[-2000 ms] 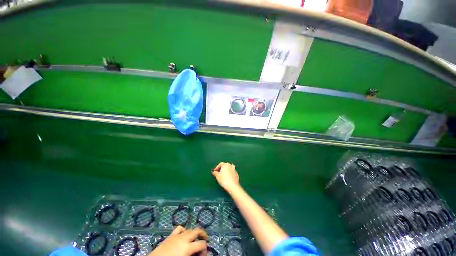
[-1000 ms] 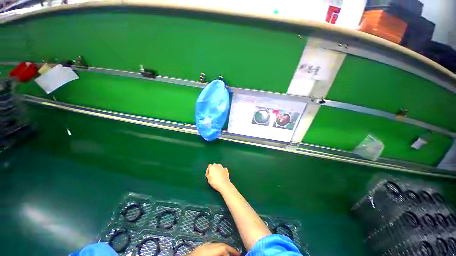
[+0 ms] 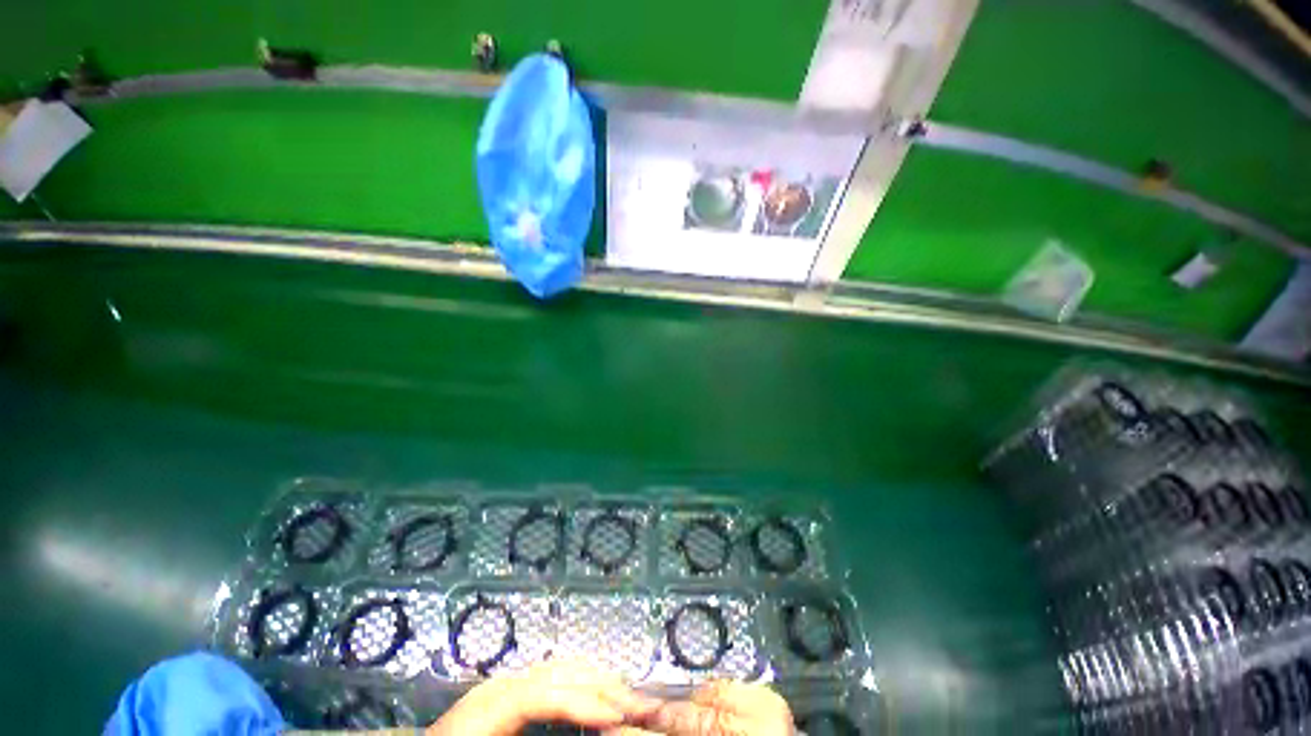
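Observation:
A clear blister tray (image 3: 575,496) lies on the mat at the lower middle, with black ring parts (image 3: 697,636) in most visible pockets. One second-row pocket right of centre looks empty. My left hand (image 3: 539,696) and my right hand (image 3: 723,709) meet at the lower frame edge, over the tray's near part. Their fingers are bent together and cut off by the frame. A dark sliver shows under my left hand; I cannot tell if it is a held ring. A blue sleeve cover (image 3: 194,700) shows at lower left.
A tall pile of clear trays with black rings (image 3: 1179,546) stands at right. Behind the mat, green panels (image 3: 288,158) carry a crumpled blue plastic cover (image 3: 538,173), an instruction sheet (image 3: 647,201), a small clear bag (image 3: 1051,281) and clips on a metal rail.
My right hand has come back from the bare mat beyond the tray to meet my left hand at the lower edge. The view has tilted down, showing more of the tray.

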